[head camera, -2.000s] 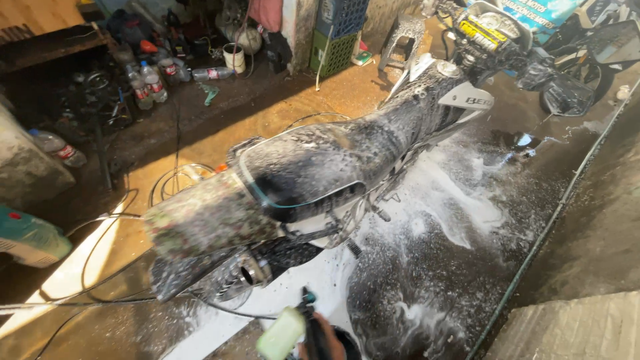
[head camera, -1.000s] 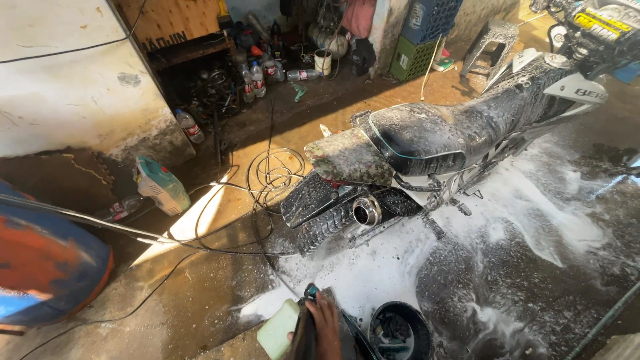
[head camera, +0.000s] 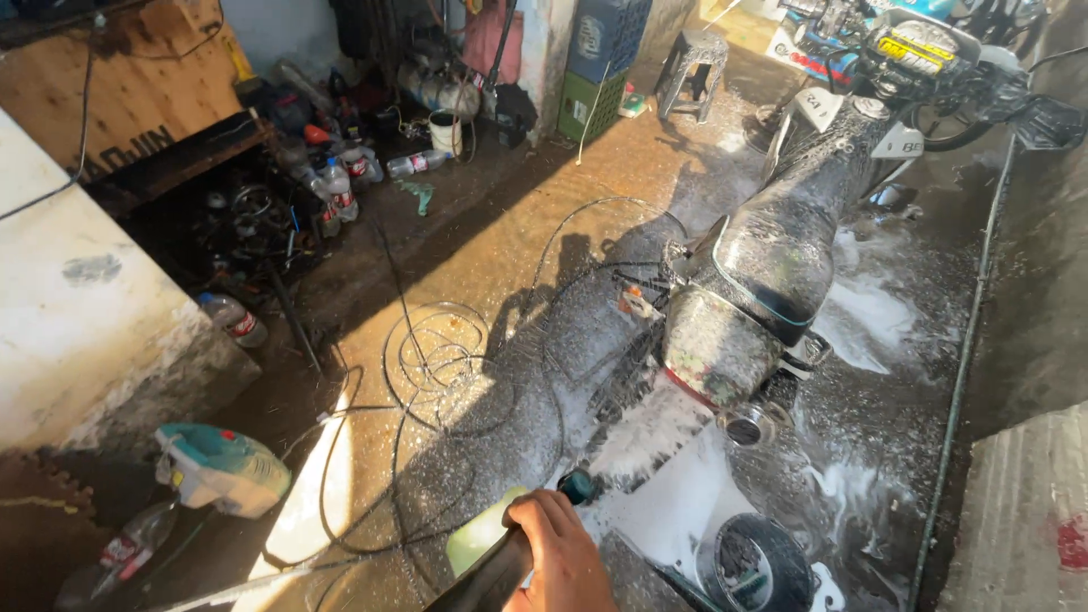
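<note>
At the bottom middle, one hand (head camera: 557, 552), apparently my right, grips a dark spray gun (head camera: 493, 574) with a pale green foam bottle (head camera: 480, 531) beside it. Its dark nozzle (head camera: 578, 486) points at the rear of a motorcycle (head camera: 782, 238), and white foam covers the rear tyre (head camera: 646, 429). Suds coat the seat (head camera: 773, 263), the tail panel (head camera: 718, 348) and the tank. The exhaust muffler (head camera: 752, 425) sticks out right of the tyre. My other hand is not visible.
A black bucket (head camera: 795, 557) stands at the lower right. A thin hose (head camera: 387, 365) lies coiled on the wet floor. At the left are a jug (head camera: 225, 472) and plastic bottles (head camera: 234, 321). Crates (head camera: 591, 102) and a stool (head camera: 693, 72) stand farther back. Another hose (head camera: 969, 340) runs along the right wall.
The viewpoint has shifted round so that the motorcycle is seen from behind. The spray gun has come round to the rear tyre, where thick foam now shows.
</note>
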